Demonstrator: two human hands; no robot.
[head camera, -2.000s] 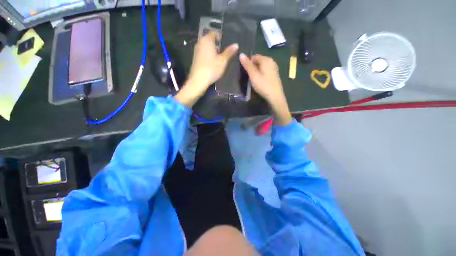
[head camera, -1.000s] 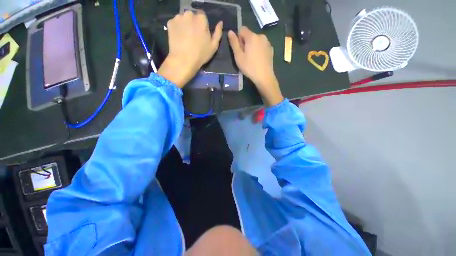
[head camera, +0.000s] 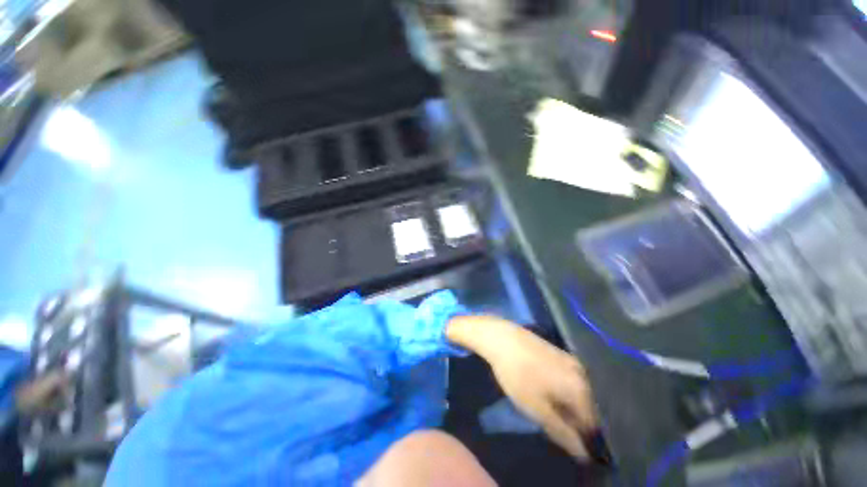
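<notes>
The picture is tilted and blurred. My left hand (head camera: 537, 380) is over the bench's near edge with its fingers curled down. A dark spot shows at the fingertips, too blurred to tell if I hold something. My right hand is out of the picture. A blue coupler plate with a grey rim (head camera: 646, 309) lies on the dark green bench; no phone can be made out on it. A black phone tray (head camera: 333, 252) beside the bench holds two phones with white faces, one (head camera: 412, 240) left of the other (head camera: 458, 222).
Another tray with deep slots (head camera: 328, 157) sits beyond the phone tray. Pale yellow paper (head camera: 580, 147) lies on the bench. Blue cables with white tags (head camera: 680, 365) run near the plate. A bright screen (head camera: 751, 143) stands at the right. A metal frame (head camera: 119, 352) stands at the far left.
The view has swung left to the trays. My left hand has left the right-hand plate and is now at the bench edge. My right hand has gone out of view. The phone no longer shows on the left plate.
</notes>
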